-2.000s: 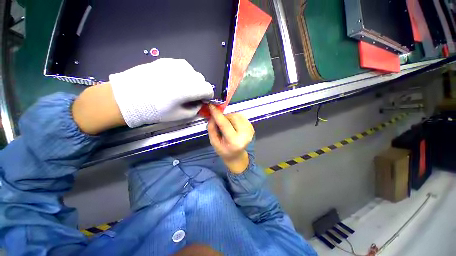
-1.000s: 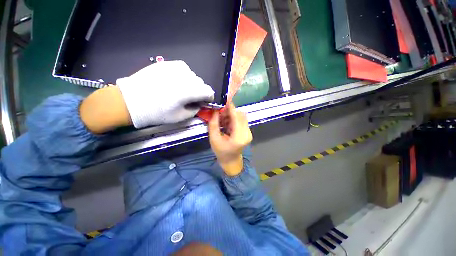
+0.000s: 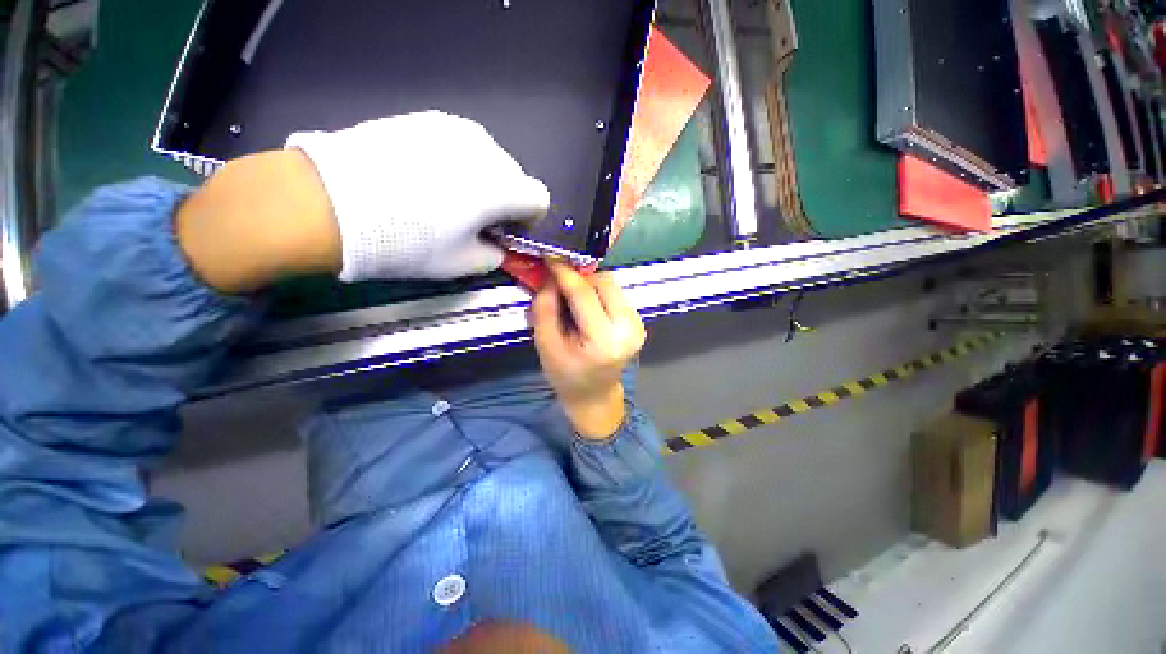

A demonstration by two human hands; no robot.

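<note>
A black open chassis [image 3: 422, 77] lies tilted on a red pad [image 3: 661, 121], whose corner sticks out at the right. My left hand [image 3: 422, 198], in a white knit glove, grips the chassis's near edge by the right corner, fingers curled over the wall. My bare right hand [image 3: 586, 330] is at the outside of that corner, thumb and fingers close together, fingertips against the edge and a bit of red pad. Whether it pinches a small part cannot be seen.
An aluminium rail [image 3: 716, 275] runs between me and the green board [image 3: 838, 166]. A roller [image 3: 733, 128] lies right of the chassis. Another chassis [image 3: 953, 96] sits on red pads farther right. A carton [image 3: 954, 479] and black bins stand on the floor.
The chassis sits slightly farther right in view, its near corner still between my hands. My right fingers have shifted at the corner. The view has moved a little.
</note>
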